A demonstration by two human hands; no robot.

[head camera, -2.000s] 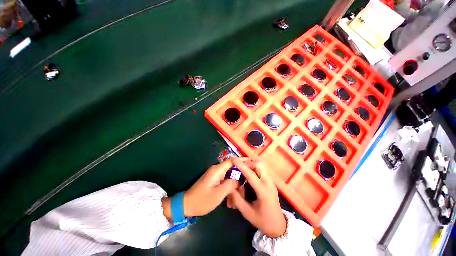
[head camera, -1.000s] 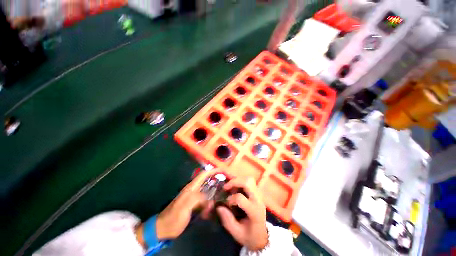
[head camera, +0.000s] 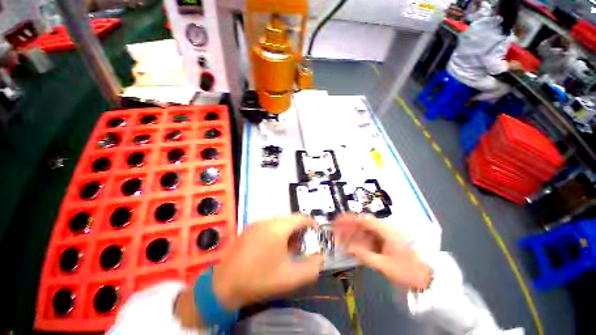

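My left hand point(head camera: 264, 258), with a blue wrist band, holds a round silver-black watch module point(head camera: 315, 241) at the front edge of the white press table. My right hand point(head camera: 385, 252) is just right of the module, blurred; whether its fingers touch the module I cannot tell. Just beyond my hands, a press fixture point(head camera: 315, 198) of black frames with pale centres lies on the table. The right frame point(head camera: 364, 198) shows metallic detail inside. The red-orange component tray point(head camera: 236, 196) is on the left, with black discs in many pockets.
A gold-orange press head point(head camera: 274, 69) stands over the table's back. A small black-metal block point(head camera: 271, 156) and a yellow-green item point(head camera: 376, 157) lie on the table. A pressure gauge point(head camera: 197, 34) is on the white panel. Red stacked trays point(head camera: 516, 160), blue stools and a seated person point(head camera: 480, 59) are right.
The view has swung right, from the green mat to the press table. My hands and the module have moved from beside the tray to the table's front edge.
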